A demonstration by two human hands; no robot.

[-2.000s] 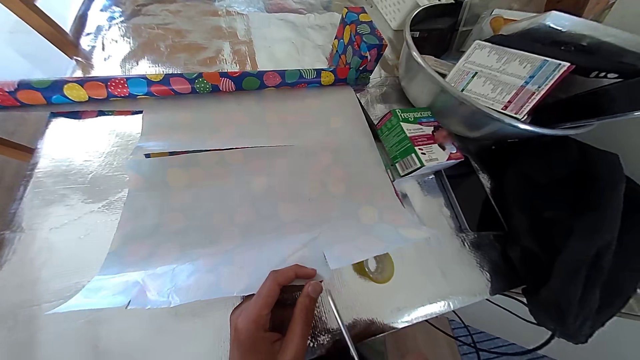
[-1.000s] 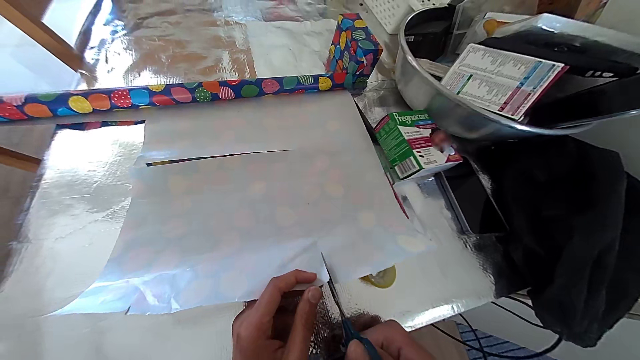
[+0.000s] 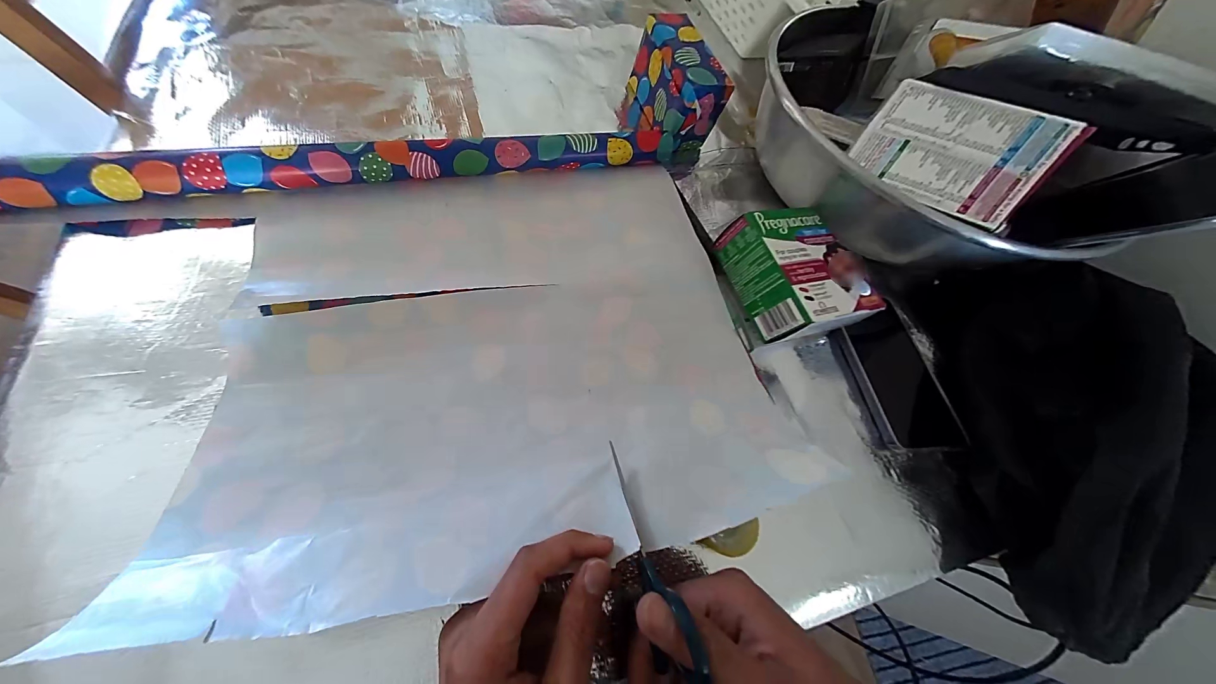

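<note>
Wrapping paper (image 3: 456, 399) lies white side up, with a slit near its upper left and a cut at its front edge. My right hand (image 3: 736, 632) holds scissors (image 3: 676, 608) by the dark blue handles, their blade over the paper at the front cut. My left hand (image 3: 537, 608) pinches the paper's front edge just left of the blades. Behind the sheet runs the patterned roll (image 3: 332, 169), dark blue with colourful ovals. A roll of yellowish tape (image 3: 736, 538) is partly hidden under the paper's front edge.
A wrapped box (image 3: 676, 85) stands at the roll's right end. To the right are a green and white carton (image 3: 793, 275), a metal bowl (image 3: 826, 209) full of items, a dark flat device (image 3: 898, 380) and black cloth (image 3: 1064, 456). Cables hang beyond the foil-covered surface's edge.
My right hand has come into view at the bottom with the scissors, whose blade has moved up onto the paper. The paper's front edge now covers more of the tape roll.
</note>
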